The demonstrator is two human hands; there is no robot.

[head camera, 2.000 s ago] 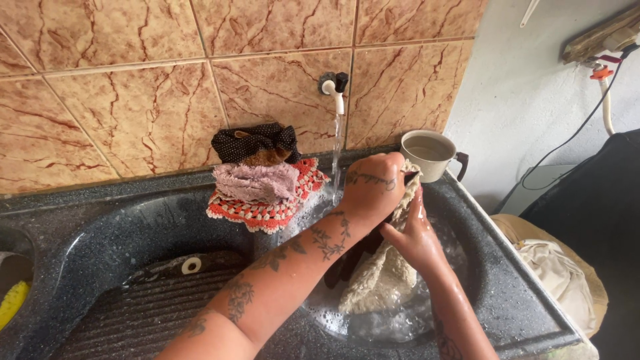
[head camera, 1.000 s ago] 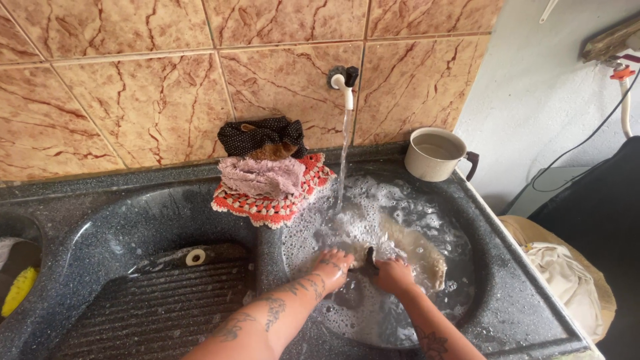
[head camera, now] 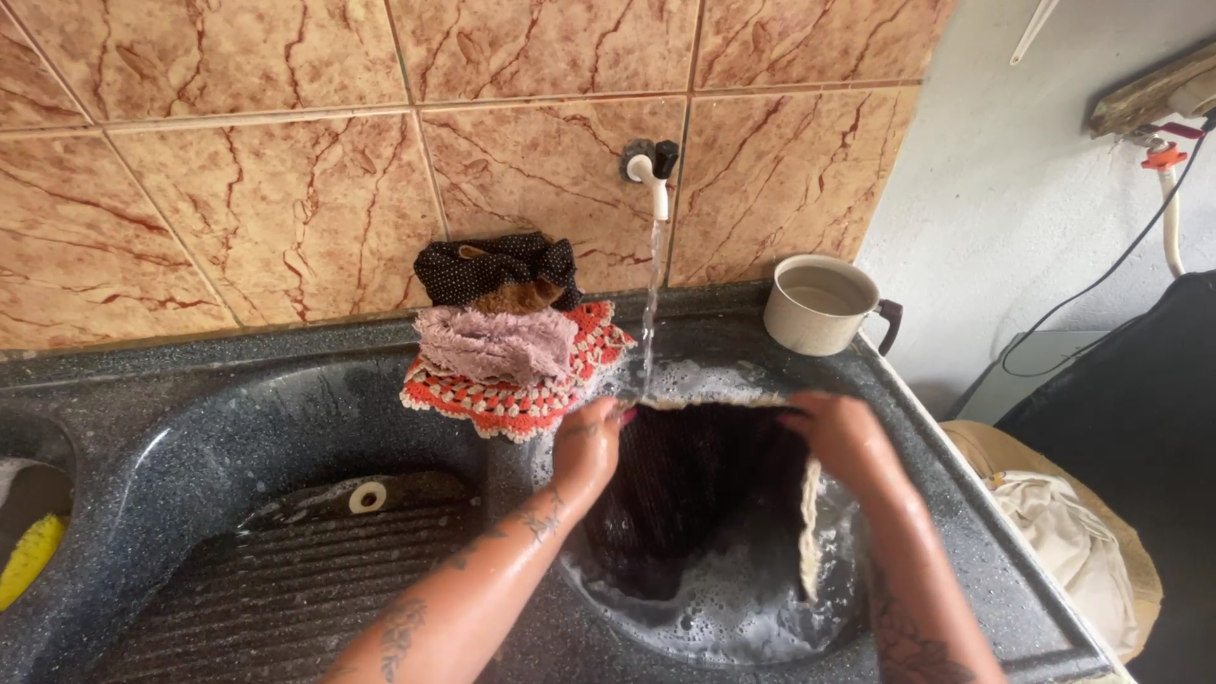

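Observation:
A wet dark cloth with a cream edge is spread between my hands over the round basin of soapy water. My left hand pinches its upper left corner, and my right hand grips the upper right corner. The cloth's lower part reaches the suds. Behind it, water runs from a white tap with a black knob. Left of the stream lie a red and white crocheted cloth, a fluffy pink cloth on it, and a black dotted cloth behind.
A cream pot of liquid, with a dark handle, stands at the basin's back right corner. On the left is a ribbed washboard basin with a white drain ring. A yellow sponge lies at the far left. Beyond the right edge is whitish fabric.
The cloth was down in the suds a second ago, cream side showing. Both hands have risen and moved apart, and its dark side is now spread open between them.

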